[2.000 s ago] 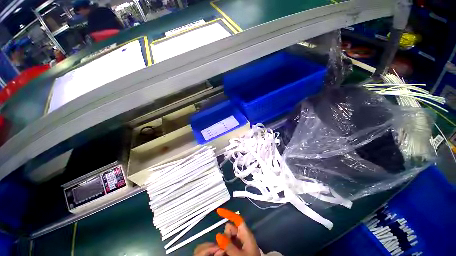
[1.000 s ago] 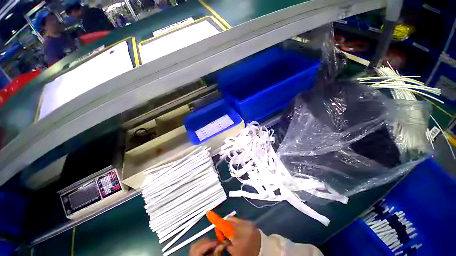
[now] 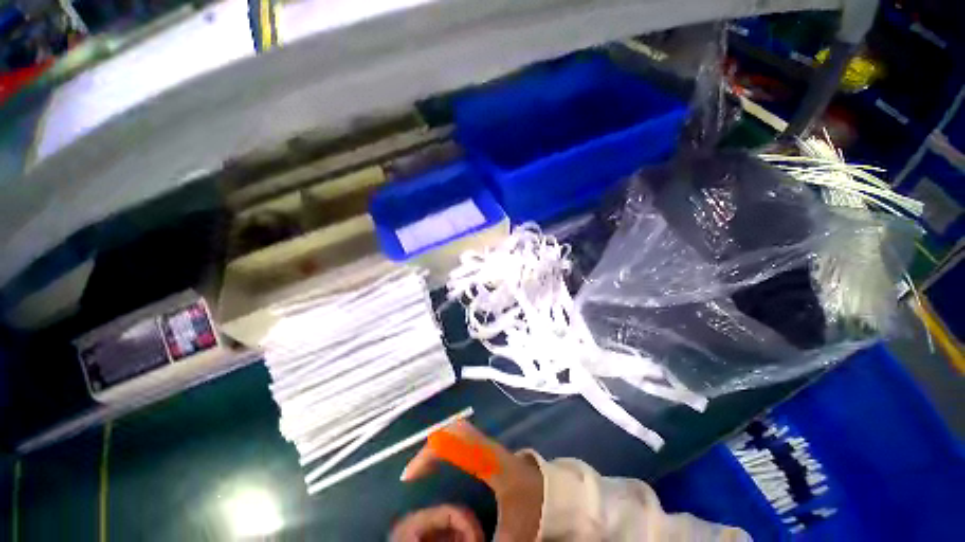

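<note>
A stack of slim white sleeves [image 3: 354, 360] lies on the green mat. One separate white sleeve [image 3: 386, 453] lies along its near side. A tangle of white tape strips [image 3: 534, 318] is right of the stack. My right hand [image 3: 481, 466], blurred, has an orange finger cot and reaches in from the lower right, by the near end of the separate sleeve. Part of my left hand [image 3: 436, 524] is at the bottom edge, mostly cut off. Whether either hand holds anything cannot be seen.
A small blue tray [image 3: 386, 217] and large blue bin [image 3: 571, 159] stand behind the tangle. A crumpled clear bag [image 3: 730, 275] is right. A beige parts tray [image 3: 307, 281] and scale [image 3: 148, 344] are left. A lower blue bin [image 3: 847, 455] holds small white pieces.
The view has tilted down and shifted, so the bench things sit higher and farther left. My right hand has changed posture, with a finger stretched out to the left.
</note>
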